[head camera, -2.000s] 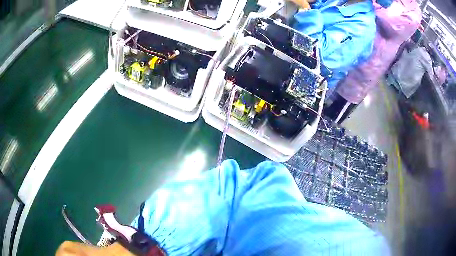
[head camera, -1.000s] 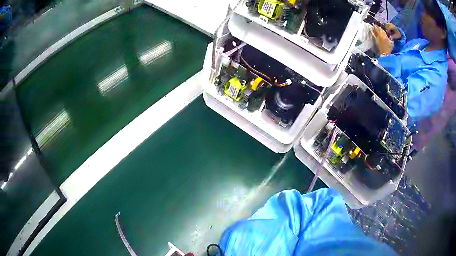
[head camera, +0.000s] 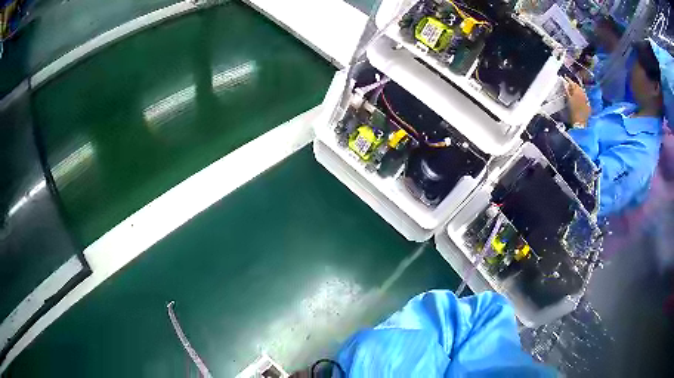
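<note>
A blue sleeve (head camera: 436, 336) of mine reaches in from the bottom edge; no hand shows at its end, and I cannot tell which arm it is. A small white piece (head camera: 262, 367) with a dark opening is cut off by the bottom edge, left of the sleeve. A thin pale strip (head camera: 185, 338) rises from the bottom edge over the green mat (head camera: 244, 251). The nearest open white housing (head camera: 380, 199) holds a yellow part and a black round part. A purple-grey cable (head camera: 467, 279) hangs from the right housing (head camera: 484, 277).
Another open housing (head camera: 443, 77) stands at the top. A person in a blue smock (head camera: 624, 151) works at the right, one hand (head camera: 577, 103) near the housings. Dark patterned boards (head camera: 565, 339) lie at lower right. White edging (head camera: 199, 188) curves across the mat.
The view has swung left, so the housings sit further right. The hand and the red-and-white object at the bottom left two seconds ago are out of view.
</note>
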